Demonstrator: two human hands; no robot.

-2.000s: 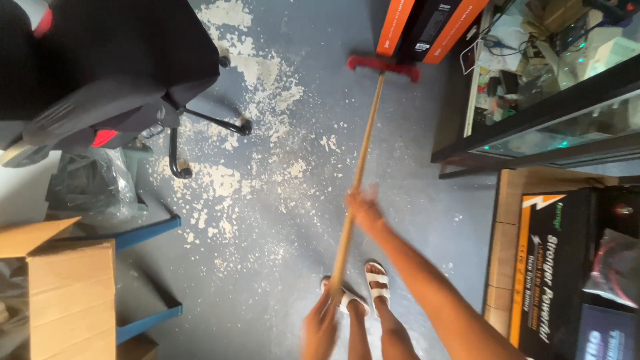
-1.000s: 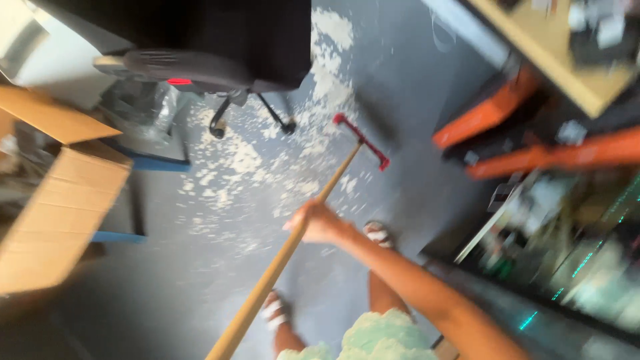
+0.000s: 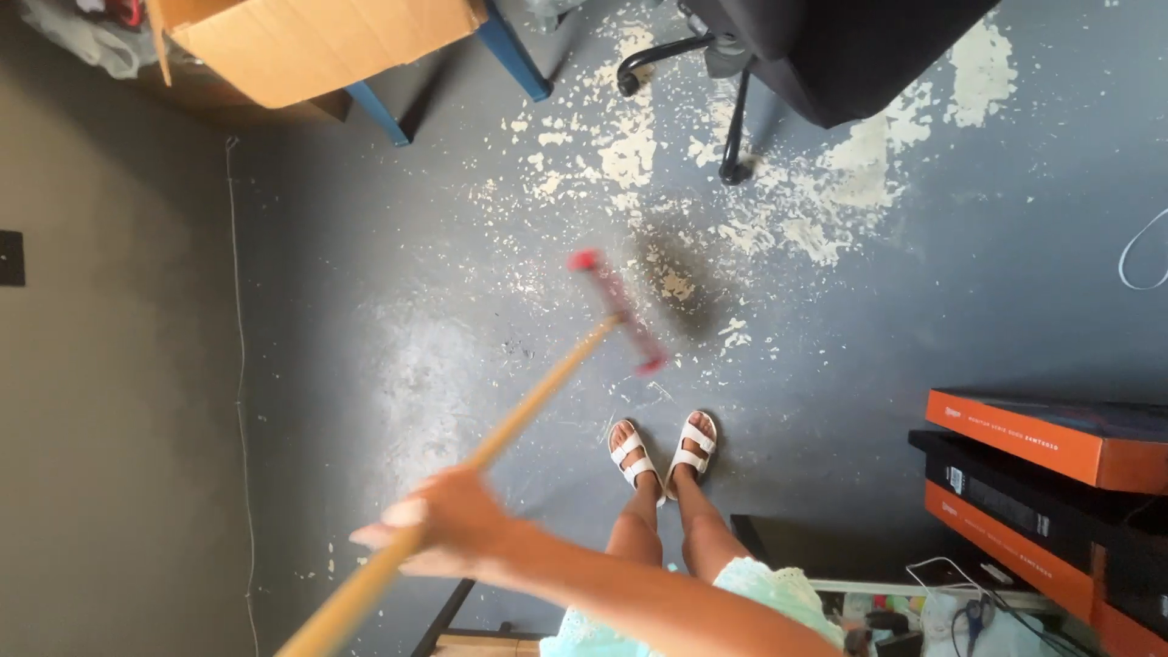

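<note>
A push broom's wooden handle (image 3: 538, 392) slants from the bottom left up to its narrow red head (image 3: 620, 315), which is blurred. A dark shadow lies on the floor just right of the head, so the head seems raised. My right hand (image 3: 456, 525) is around the handle at the lower left, with some fingers partly extended. My left hand is out of view, and the handle's near end runs past the bottom edge. Beneath the broom is a grey painted floor (image 3: 821, 338) with pale, flaked patches.
An office chair (image 3: 821, 55) stands at the top, beside a cardboard box (image 3: 319, 46) above blue legs (image 3: 516, 55). A grey wall (image 3: 109, 392) runs along the left. Orange and black boxes (image 3: 1013, 438) are stacked at the right. White sandals (image 3: 693, 443) are on my feet.
The view has turned strongly, bringing the left wall into sight. My left hand, on the handle in the oldest frame, is out of view now. My right hand still holds the handle.
</note>
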